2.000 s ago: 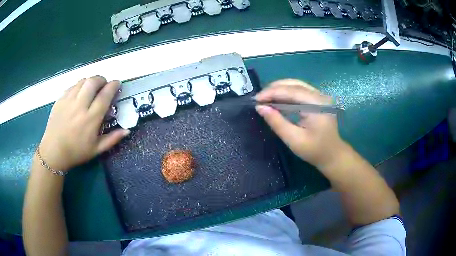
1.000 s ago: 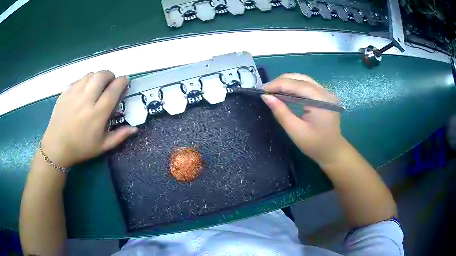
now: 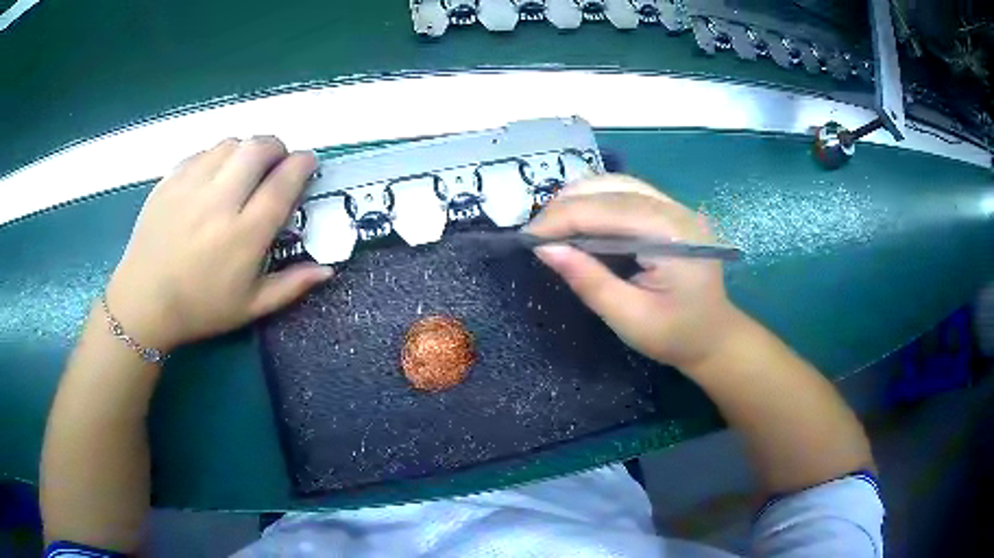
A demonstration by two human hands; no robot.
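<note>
A silver-grey strip (image 3: pixel 420 164) with a row of pale rounded tabs and dark round stations lies at the far edge of the black tray (image 3: pixel 360 425). My left hand (image 3: pixel 213 245) holds the strip's left end, thumb at the near side and fingers on top. My right hand (image 3: pixel 638 267) holds grey tweezers (image 3: pixel 654 249) like a pen, close to the near edge of the strip's right part. The tweezer tips are blurred over the tray; whether they grip a piece cannot be told. A round heap of copper-coloured parts (image 3: pixel 438 353) sits on the tray, with fine loose specks around it.
Beyond the white rail (image 3: pixel 360 104), a similar silver strip (image 3: pixel 545 13) and a darker one (image 3: pixel 779 52) lie on the green surface. A round metal knob with a rod (image 3: pixel 834 144) is at the right by the rail. The near green worktop (image 3: pixel 207 436) curves around the tray.
The strip beyond the rail has shifted right in view. The tweezer tips were at a right-hand station one second ago and are now nearer me, off it. My left hand still holds the strip.
</note>
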